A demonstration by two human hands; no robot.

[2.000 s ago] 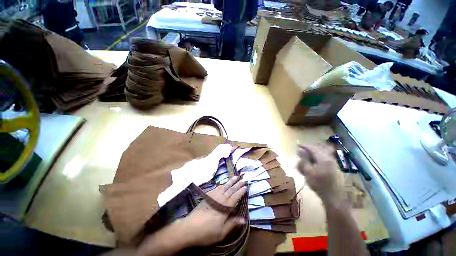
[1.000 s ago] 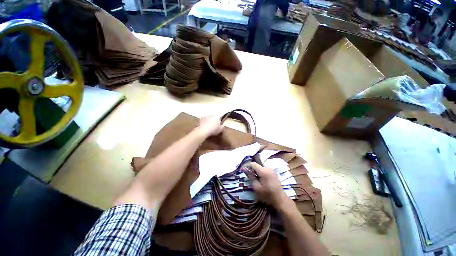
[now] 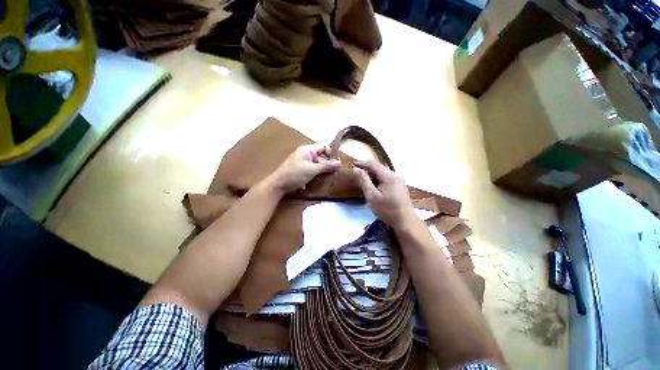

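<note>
A fanned stack of brown bag panels (image 3: 264, 238) lies before me, with a white backing sheet (image 3: 326, 231) on top and many looped handles (image 3: 354, 318) hanging toward me. One handle (image 3: 358, 133) stands away at the far side. My left hand (image 3: 307, 168) pinches the top panel (image 3: 271, 148) near one end of that handle. My right hand (image 3: 383, 189) is at the other handle end, fingers bent and close together. Whether it holds a small tool or grips the panel cannot be made out.
Dark brown panel stacks (image 3: 278, 43) are at the far side. A yellow handwheel (image 3: 69, 58) is at the left. Cardboard cartons (image 3: 521, 101) stand at the right. A black-handled tool (image 3: 574, 278), a small black block (image 3: 556, 271) and thread clippings (image 3: 543, 321) lie at the right.
My right hand has moved from the backing sheets up to the standing handle. My left hand has shifted slightly along the panel toward it. The top panel's far edge now lies between both hands.
</note>
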